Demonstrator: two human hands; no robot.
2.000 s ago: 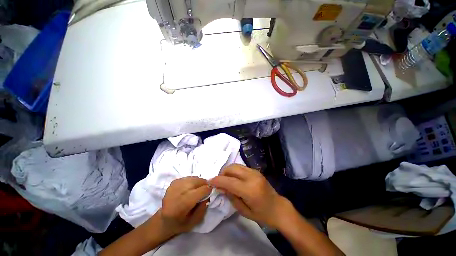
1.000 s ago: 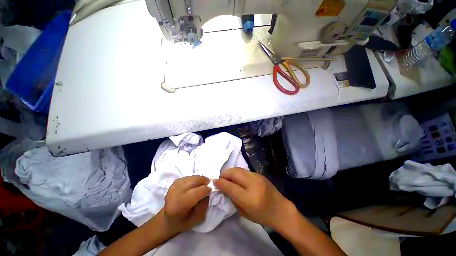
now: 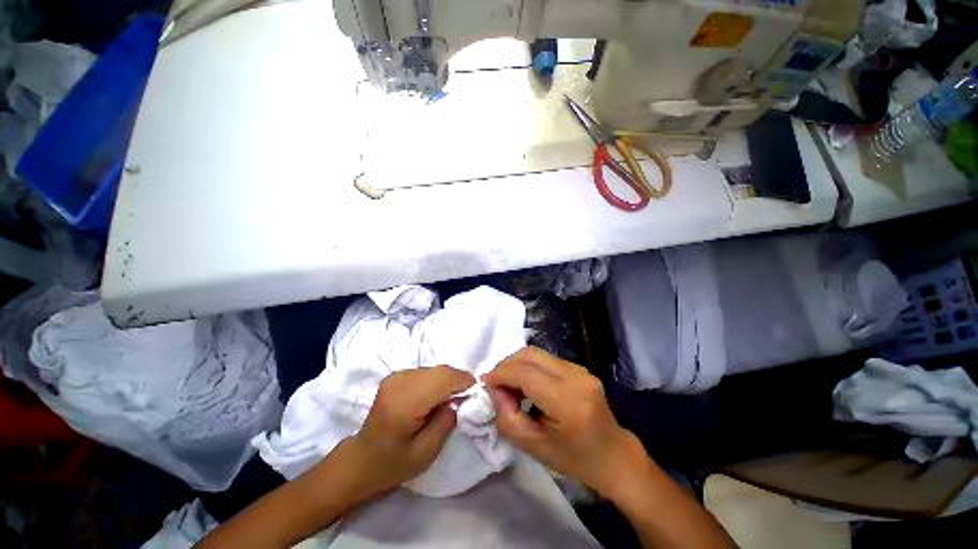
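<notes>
A bunched white garment piece (image 3: 370, 375) lies in the lap, below the table's front edge. My left hand (image 3: 413, 421) pinches a narrow folded edge of it between thumb and fingers. My right hand (image 3: 556, 413) pinches the same edge just to the right, the fingertips of both hands almost touching. A small puff of white fabric shows between and below the fingertips. The fingers partly hide the pinched edge.
The sewing machine (image 3: 665, 64) stands on the white table (image 3: 247, 236), with red and yellow scissors (image 3: 620, 172) and a dark flat rectangle (image 3: 776, 161) on it. A blue bin (image 3: 91, 129) and bagged white pieces (image 3: 161, 381) are left; a grey wrapped bundle (image 3: 751, 306) is right.
Both hands have shifted slightly to the right, with the left fingers straighter and the right fingers more spread. More bunched white fabric shows between them. The view has shifted slightly.
</notes>
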